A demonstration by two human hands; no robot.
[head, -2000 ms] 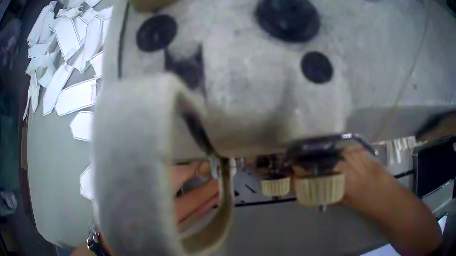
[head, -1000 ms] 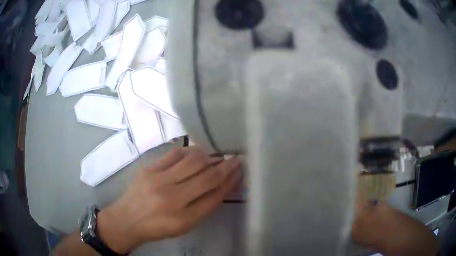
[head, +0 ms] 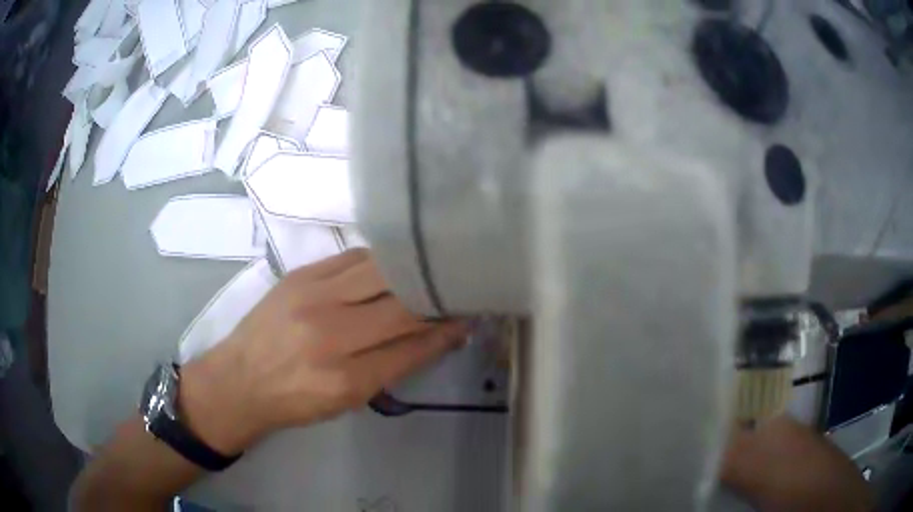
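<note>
The sewing machine head [head: 641, 100] looms large over the middle and right, with its thick off-white guard [head: 631, 330] hanging in front. My left hand [head: 310, 335], with a wristwatch [head: 162, 400], reaches in from the lower left; its fingertips are together beside the needle area, partly under the head. Whether they hold cloth cannot be seen. Of my right arm only the forearm [head: 791, 465] shows at lower right; the right hand is hidden behind the guard. White pointed pieces [head: 205, 226] lie left of the head, some beside and behind my left hand.
A loose pile of white pointed pieces [head: 165, 148] covers the upper left of the pale table [head: 105, 310]. A cream ribbed knob [head: 761, 392] sits under the head at right. A black phone [head: 867, 368] lies at far right.
The left hand was mostly hidden behind the guard two seconds ago and now shows left of it. Since one second ago it has shifted slightly left, and the pointed pieces near it have moved.
</note>
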